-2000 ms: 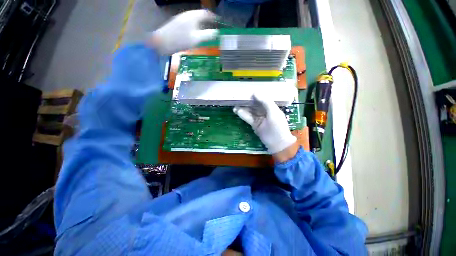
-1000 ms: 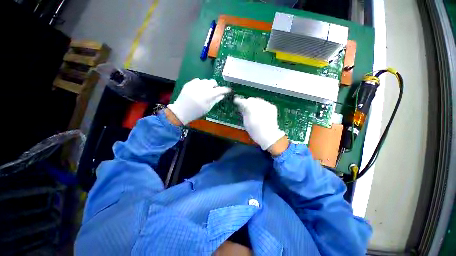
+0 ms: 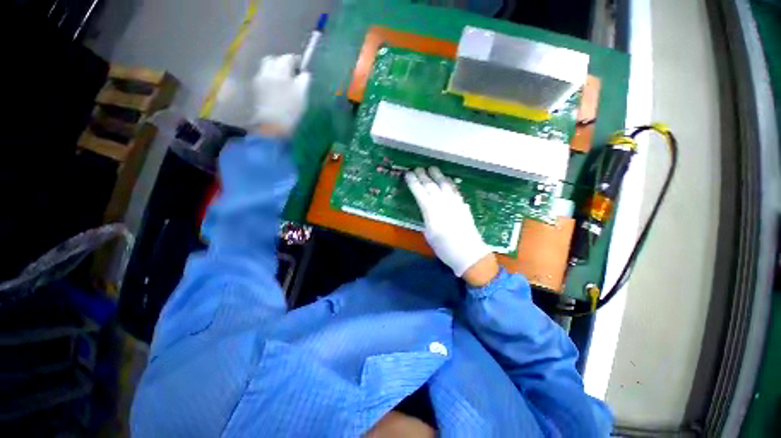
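A large green circuit board (image 3: 364, 184) lies on an orange-brown fixture (image 3: 323, 204). A long white-silver heatsink (image 3: 471, 143) crosses its middle, and a finned heatsink (image 3: 519, 68) with a yellow strip under it stands at the far side. My left hand (image 3: 281, 91), in a white glove and blurred, holds a blue and white marker pen (image 3: 312, 49) upright off the board's left. My right hand (image 3: 445, 218), in a white glove, rests on the near part of the board with its fingers slightly spread. Nothing shows in it.
An electric screwdriver (image 3: 602, 198) lies at the board's right, its black cable (image 3: 655, 231) looping over the conveyor's edge. Screws (image 3: 295, 233) lie in a bin at the near left. A pallet (image 3: 128, 115) and a clear plastic bag (image 3: 73, 257) are further left.
My left hand has left the board's near edge, moved up and left, and taken hold of the marker from the bench. My right hand's fingers have flattened onto the board.
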